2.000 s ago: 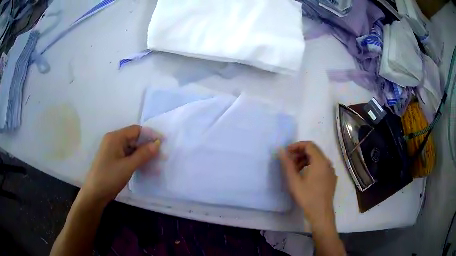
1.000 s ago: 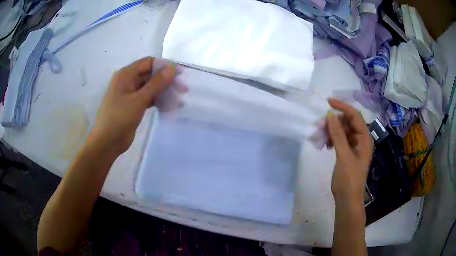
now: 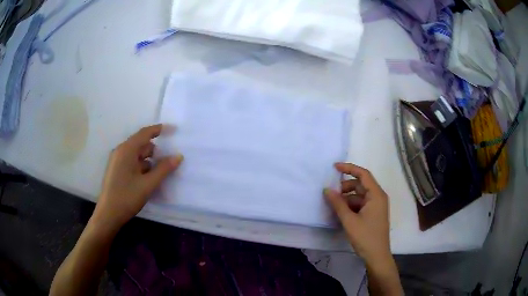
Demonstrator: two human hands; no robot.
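Note:
A thin white interlining sheet (image 3: 249,167) lies over the pale blue cut pieces (image 3: 346,130), covering nearly all of the stack; a narrow blue edge shows at the right. My left hand (image 3: 136,170) is at the sheet's left edge, thumb on top, other fingers partly hidden and showing faintly through the sheet. My right hand (image 3: 362,205) holds the right edge near the front corner, thumb on top. The outlines at the fingertips are slightly blurred. The white interlining stack (image 3: 269,23) lies behind, cut off by the frame's top.
An iron (image 3: 434,156) rests on a dark brown pad at the right, beside a yellow-orange bundle (image 3: 489,150). Tied lilac and white bundles (image 3: 472,49) are heaped at back right. A folded blue bundle (image 3: 20,81) lies far left. A small blue strip (image 3: 155,41) lies by the white stack.
The sheet, held raised over the stack's back part a second ago, now lies spread over the blue pieces. Both hands have come down and towards the front; the iron is uncovered again.

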